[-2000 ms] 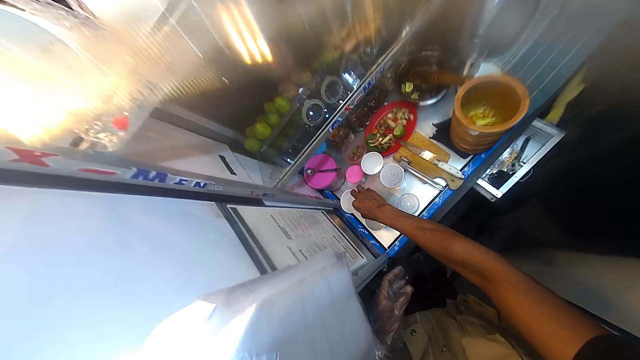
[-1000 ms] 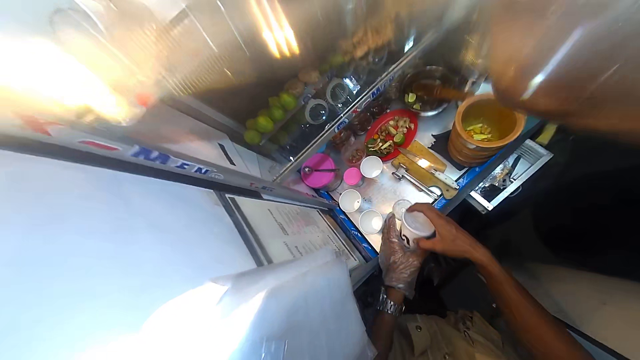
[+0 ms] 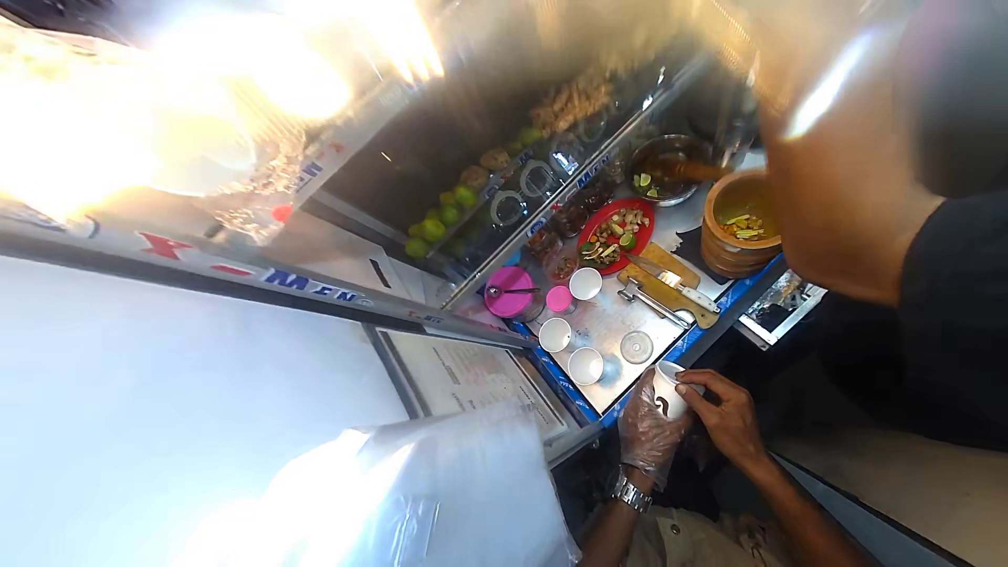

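Note:
My left hand, in a clear plastic glove with a metal watch at the wrist, is closed around a white paper cup with a dark printed mark. My right hand, bare, pinches the cup's rim from the other side. Beyond them, on the metal worktop, stand several white cups: one by the blue edge, one behind it, and one farther back. A round clear lid lies close to the hands. A small pink-topped container stands among the cups.
A knife and a metal tool rest on wooden boards. Behind are a red plate of cut limes, a metal bowl, a large wooden mortar and a pink lid. Another person's arm reaches in at right.
My right hand was over the cups on the worktop two seconds ago; now it is nearer my body, at a cup held with my left hand. Another person's arm has come in at upper right.

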